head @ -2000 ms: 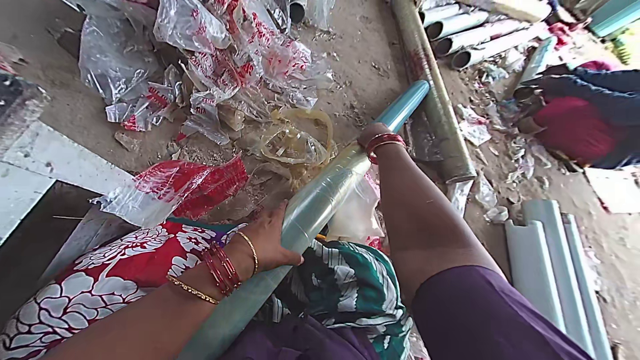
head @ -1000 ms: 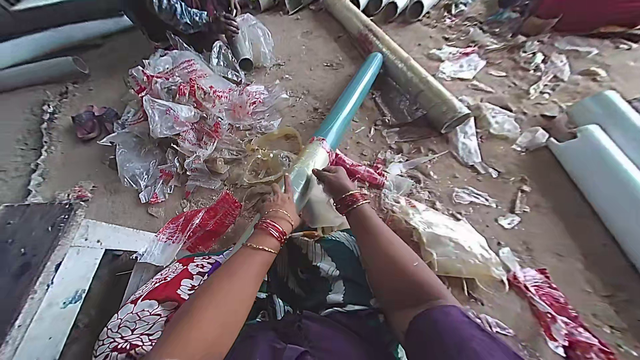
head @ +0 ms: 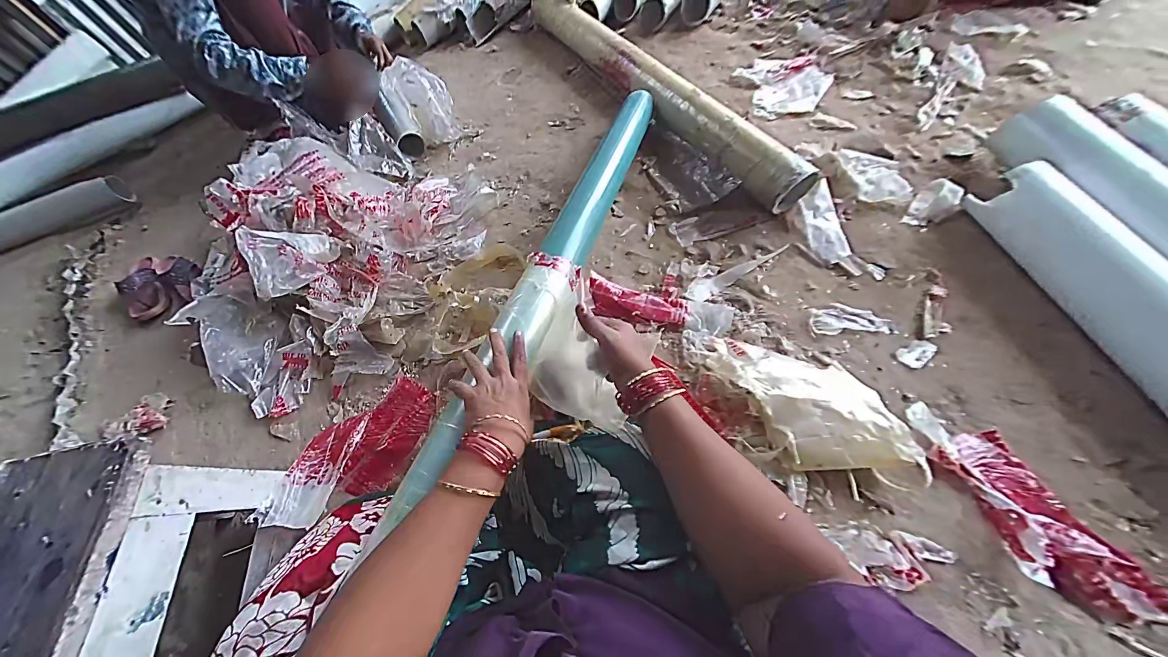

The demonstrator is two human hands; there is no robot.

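Observation:
A long blue-green pipe (head: 593, 196) slants across my lap, its far end near a thick yellowish pipe (head: 703, 109). Clear plastic film (head: 534, 297) is around its middle, with a red-printed edge. My left hand (head: 495, 388) rests on the pipe, fingers spread over the lower part of the film. Right of the pipe, my right hand (head: 620, 345) pinches a loose, whitish flap of the film (head: 570, 374) between thumb and fingers. Under the pipe's near part lies red and white floral cloth (head: 301, 584).
Crumpled plastic wrappers (head: 319, 219) are heaped at left; a yellowish plastic sheet (head: 803, 401) lies at right. Large white half-round pieces (head: 1077, 265) lie further right. A person (head: 246, 55) crouches at upper left beside a short grey pipe (head: 399, 119). A white frame (head: 146, 557) is at lower left.
My right hand, on the pipe's upper part two seconds ago, is now lower and beside it with the loose film. The view has turned and shifted.

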